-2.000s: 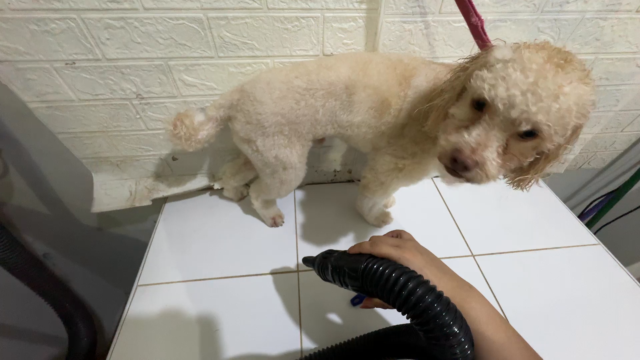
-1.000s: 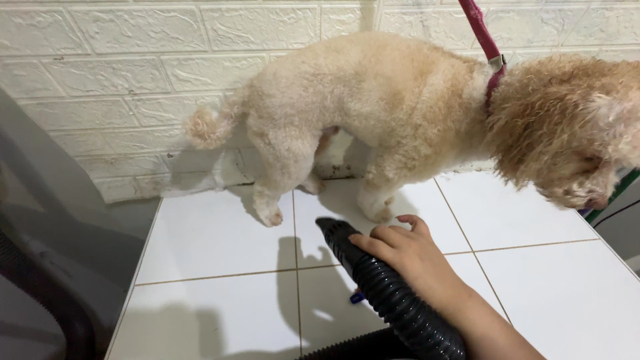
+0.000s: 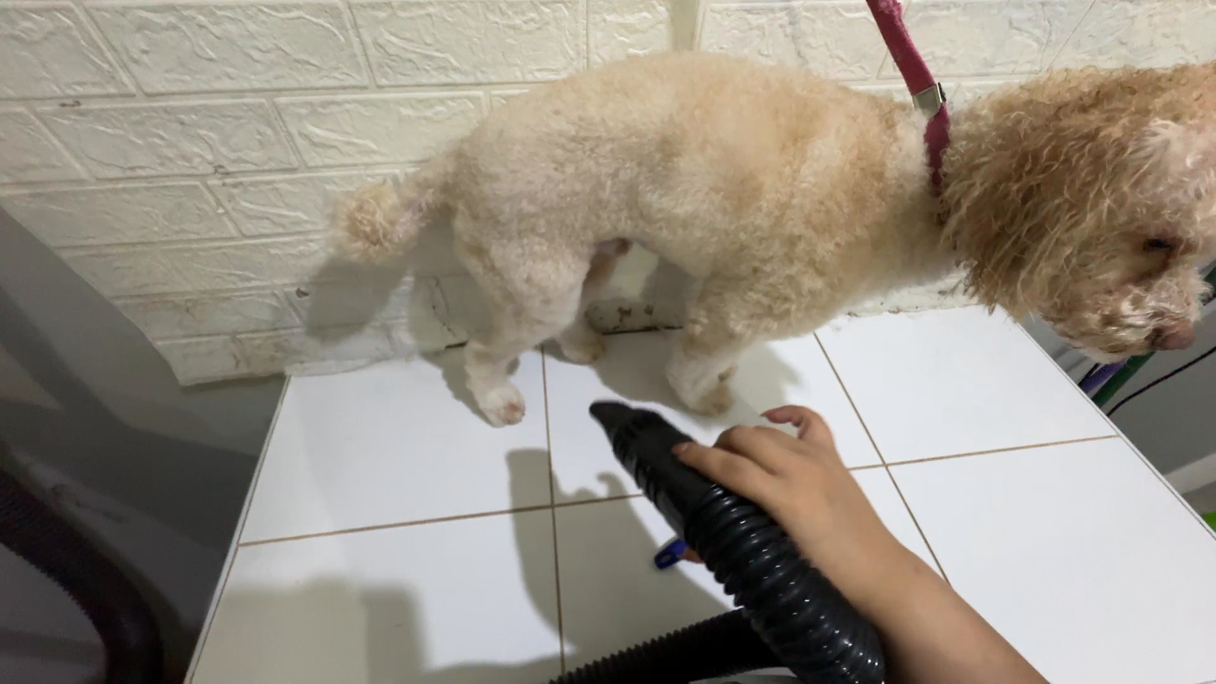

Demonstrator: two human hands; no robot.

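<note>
My right hand (image 3: 774, 470) comes in from the lower right and grips a black dryer hose (image 3: 746, 541) near its nozzle (image 3: 632, 427). The nozzle points up and left, just short of the dog's legs. A small blue object (image 3: 671, 554) sticks out beneath the hose beside a fingertip; what it is cannot be told. A cream, curly-coated dog (image 3: 703, 180) stands side-on along the wall, its head at the right edge facing right. Its body coat is short, the head hair longer. A red collar strap (image 3: 936, 142) runs up from its neck. My left hand is out of view.
The dog stands on a white tiled table (image 3: 380, 456). Behind it is a cream brick-patterned wall (image 3: 237, 142). Another dark hose (image 3: 85, 589) hangs at the lower left, and green and purple cords (image 3: 1111, 375) are beyond the table's right edge.
The dog has turned its head from facing the camera to facing right. The nozzle, which pointed left at first, has swung to point up and left, still in my right hand.
</note>
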